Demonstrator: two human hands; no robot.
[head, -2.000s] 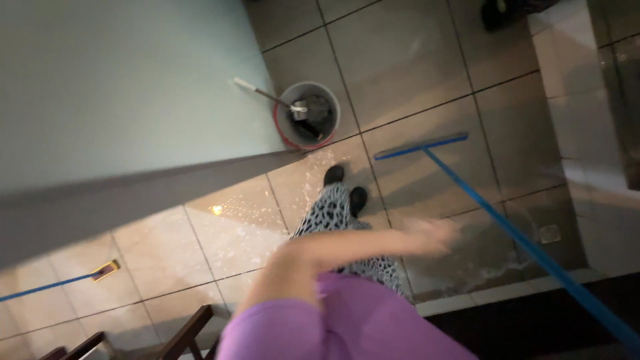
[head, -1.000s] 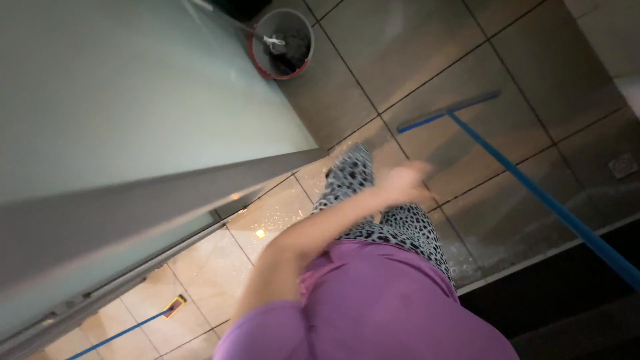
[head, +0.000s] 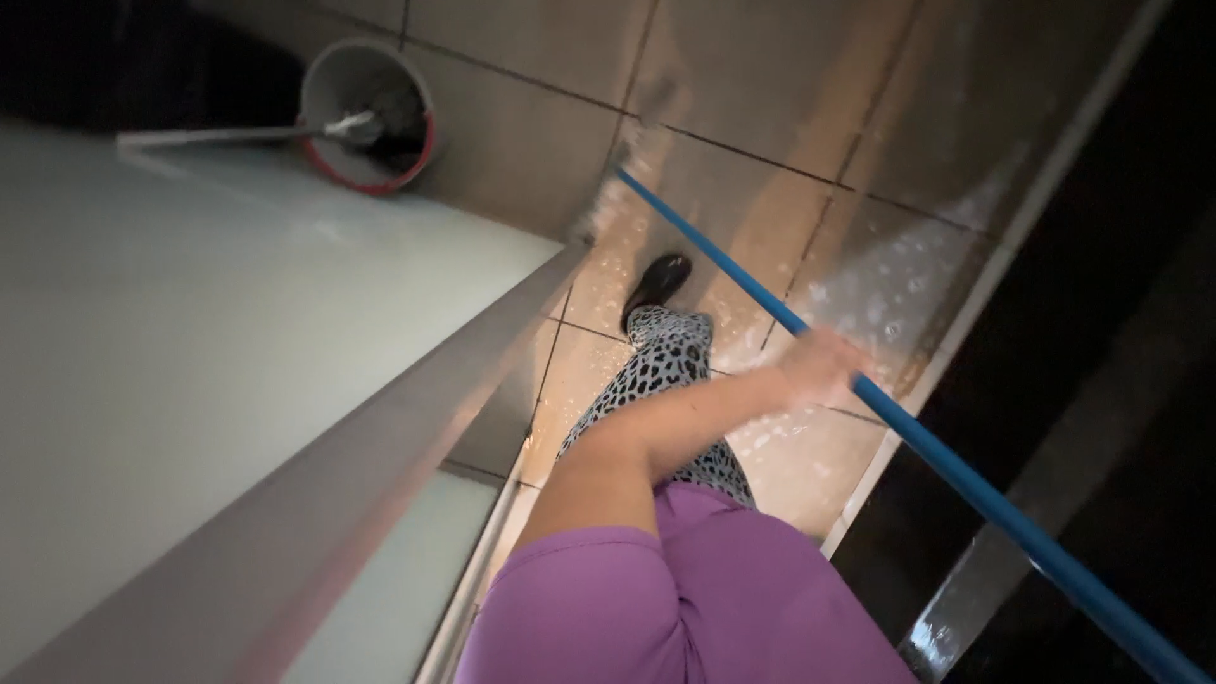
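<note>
My left hand, blurred by motion, is closed around the middle of the blue pole of a floor squeegee. The pole slants from the lower right corner up to the tiled floor. Its far end lies beyond my shoe, where the squeegee head is a grey blur near the panel's corner. Wet, sudsy patches shine on the floor tiles to the right of the pole. My right hand is out of view, and so is the pole's near end.
A grey bucket with a red band stands at the upper left, with a light-handled tool in it. A pale panel with a metal-like edge runs along my left. A dark surface with a light border lies on my right.
My left hand, off the pole in both earlier frames, has taken hold of it. The squeegee head has come nearer to the panel's corner. The view has turned.
</note>
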